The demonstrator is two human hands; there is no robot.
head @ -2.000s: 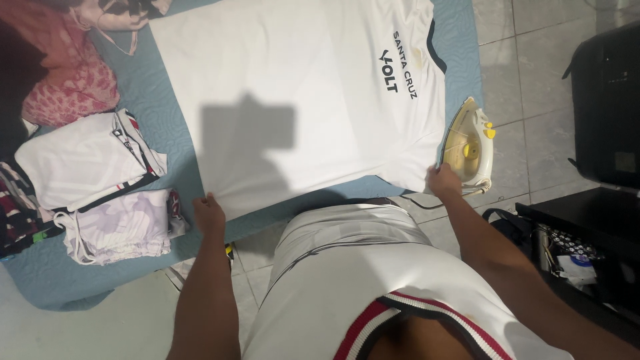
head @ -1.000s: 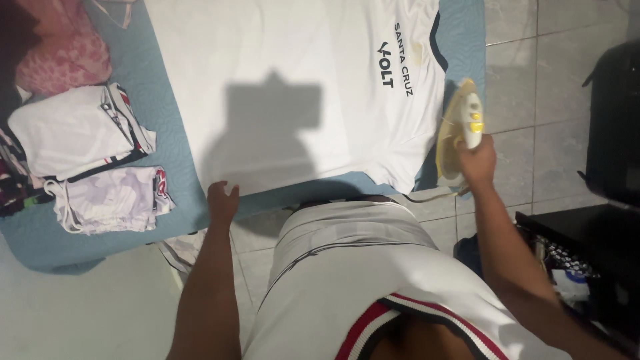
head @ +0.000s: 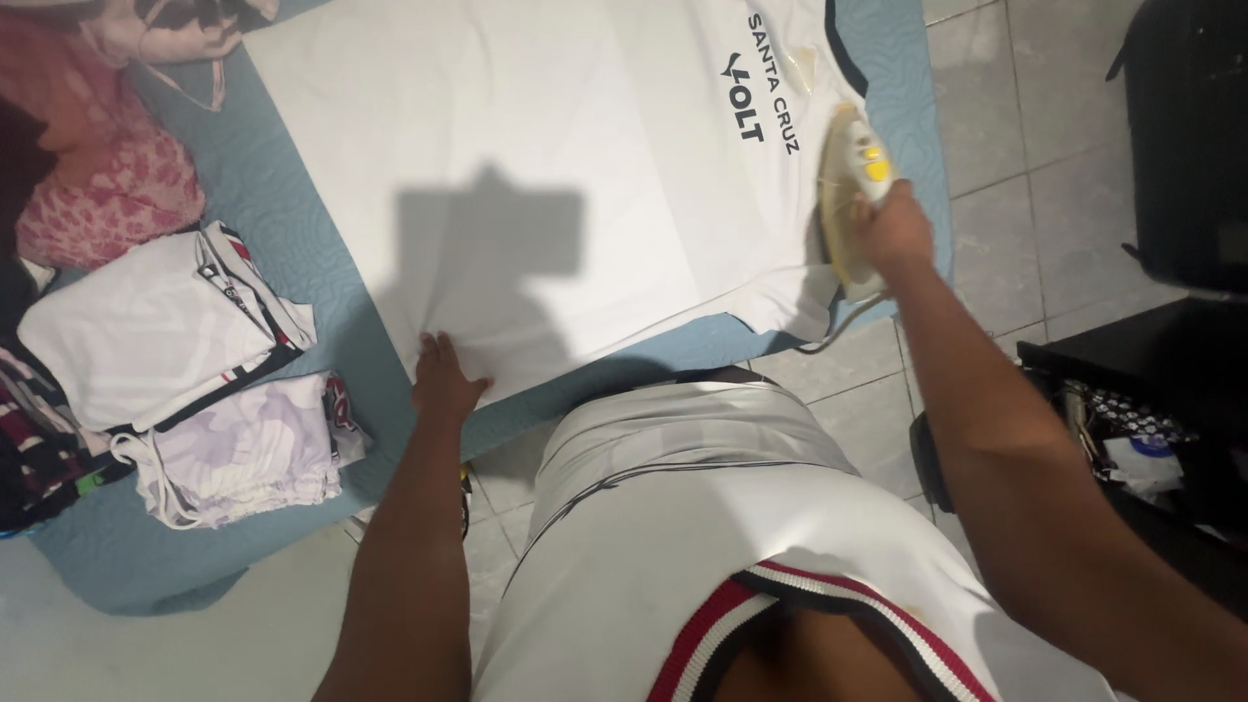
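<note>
A white jersey [head: 604,195] with dark lettering lies spread on a surface covered in blue cloth [head: 322,253]. My right hand [head: 895,232] grips the handle of a clothes iron [head: 850,195], white and yellowish with yellow buttons. The iron is over the jersey's sleeve and shoulder area at the right; whether its soleplate touches the fabric is hard to tell. My left hand [head: 447,378] rests on the jersey's lower left corner with fingers apart, pinching nothing.
Folded white garments [head: 146,331] and folded pale purple shorts [head: 244,448] lie at the left, below a pink patterned cloth [head: 117,195]. The iron's cord [head: 846,327] hangs near the front edge. Black furniture [head: 1150,390] holding small items stands at the right on the tiled floor.
My right hand let go of the jersey's edge, took hold of the iron beside it, and has brought it left over the jersey. My left hand has moved from the edge onto the fabric.
</note>
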